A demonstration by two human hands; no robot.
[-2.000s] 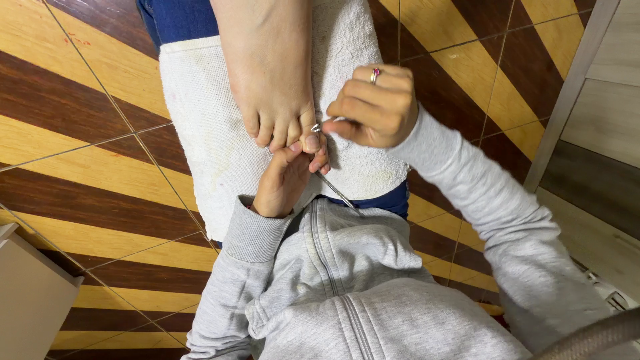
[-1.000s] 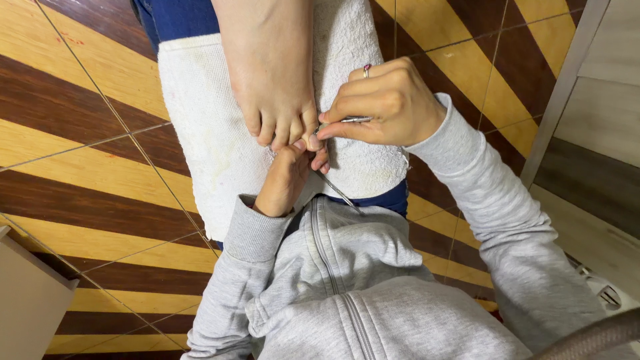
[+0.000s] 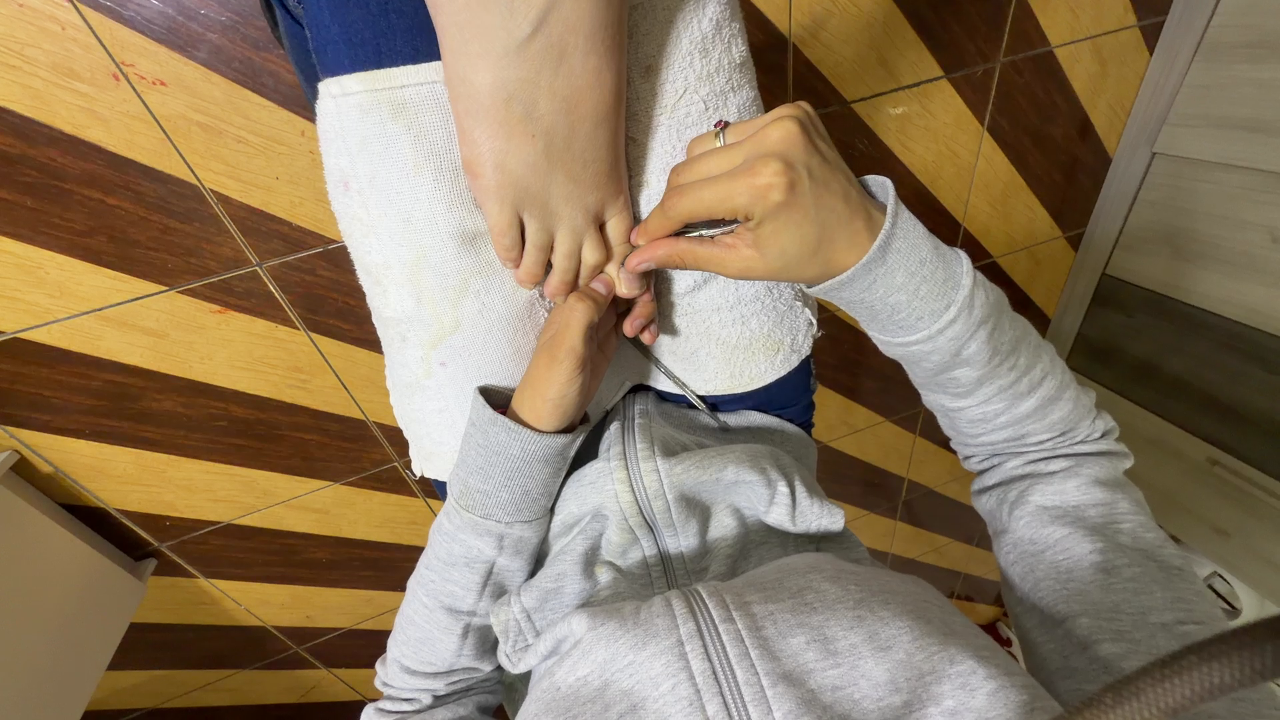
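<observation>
Another person's bare foot [image 3: 545, 130] rests on a white terry towel [image 3: 400, 250] spread over my lap. My left hand [image 3: 580, 345] grips the big toe from below, its thumb at the toe's side near the neighbouring toes. Between the thumb and fingers of my right hand [image 3: 765, 205] is a slim metal tool [image 3: 708, 229], its working end hidden at the big toe's nail edge. A second thin metal tool [image 3: 680, 382] slants from under my left fingers down to my grey jacket; whether those fingers hold it, I cannot tell.
Striped brown and yellow floor tiles [image 3: 180, 330] lie around my lap. A pale cabinet corner [image 3: 60, 590] stands at the lower left, and a grey wood-look panel [image 3: 1190, 220] runs along the right. A brown braided cord or strap [image 3: 1190, 670] crosses the lower right corner.
My right hand has shifted slightly and turned at the big toe, with more of the metal tool showing in it than two seconds ago. My left hand stays at the toe.
</observation>
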